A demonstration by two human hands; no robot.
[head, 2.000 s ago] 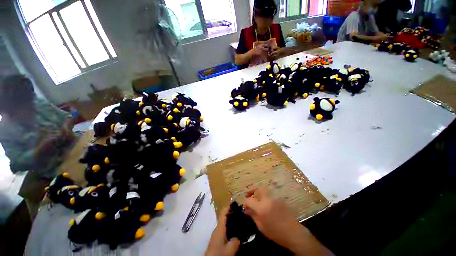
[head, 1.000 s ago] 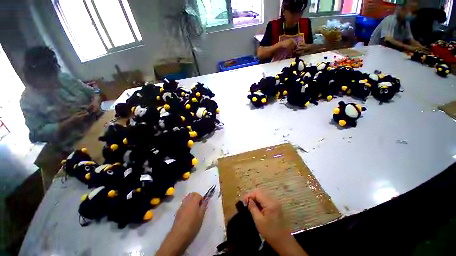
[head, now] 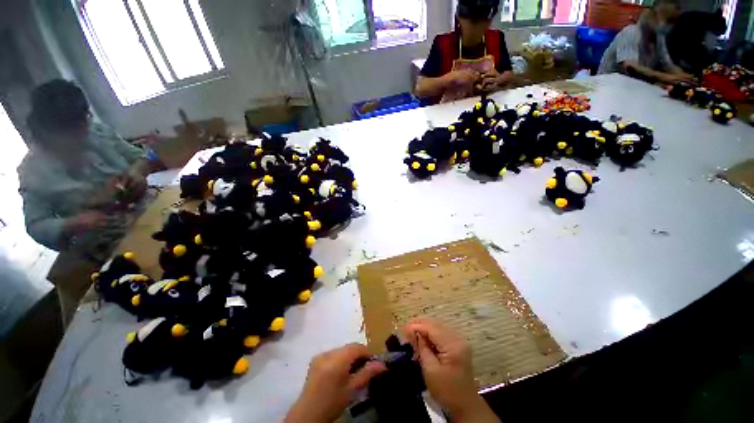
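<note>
My left hand (head: 332,382) is closed around the thread snips (head: 388,358), whose silver blades show blurred at the top of a black plush penguin (head: 398,395). My right hand (head: 442,363) pinches at the upper right of the same toy with its fingertips. A needle or thread cannot be made out there. The toy is at the lower edge of the picture, over the near edge of the cardboard pad (head: 463,306); its lower part is cut off.
A large pile of plush penguins (head: 248,240) lies on the white table (head: 397,223) at left. A smaller pile (head: 529,136) lies across the table, with one penguin (head: 570,187) apart. Seated workers (head: 78,182) are at left and across the table.
My left hand left the toy, took the snips from the table left of the pad and brought them to the toy. My right hand has stayed at the toy.
</note>
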